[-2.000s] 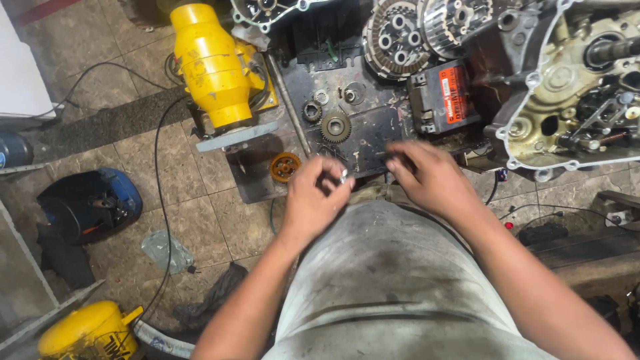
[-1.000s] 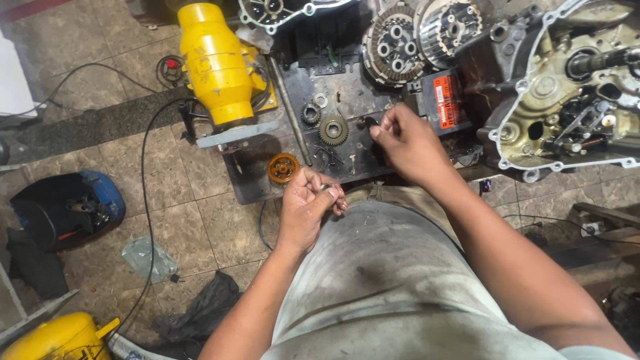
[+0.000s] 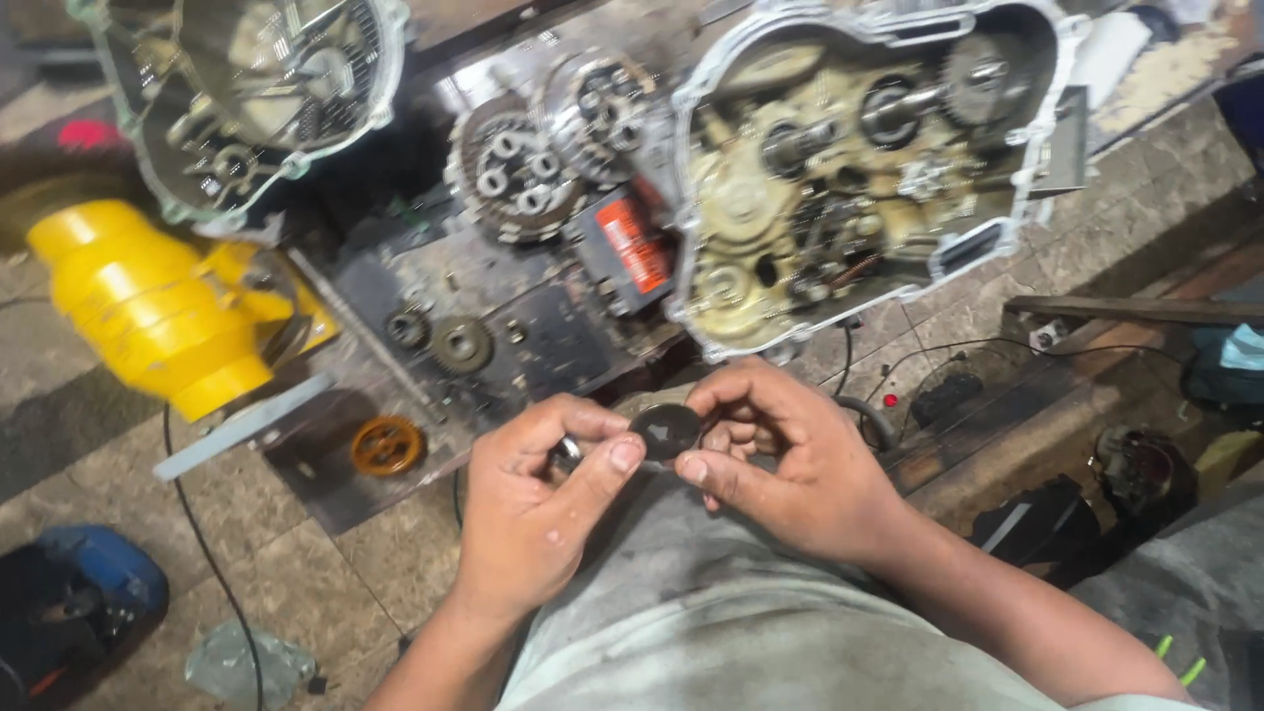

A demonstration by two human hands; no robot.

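Between the fingertips of my left hand [image 3: 553,494] and my right hand [image 3: 780,459] is a dark round metal disc [image 3: 667,432], held by its edges in front of my shirt. A small shiny metal piece [image 3: 566,452] also sits in the curl of my left fingers. Beyond my hands, on the dark bench top, lie a metal gear [image 3: 461,344], a smaller toothed gear [image 3: 407,326] and an orange gear-like wheel [image 3: 387,444]. The clutch basket [image 3: 513,173] stands farther back, beside a battery [image 3: 624,247] with an orange label.
An open engine crankcase [image 3: 859,178] fills the upper right. A second metal casing [image 3: 257,109] is at the upper left, above a yellow bench grinder [image 3: 148,306]. A metal rod [image 3: 365,336] lies on the bench. A blue-black container [image 3: 84,602] and a plastic bag [image 3: 247,662] are on the floor.
My right hand has come from over the bench to beside my left hand, and both now hold the dark disc. The view has shifted, showing more of the crankcase.
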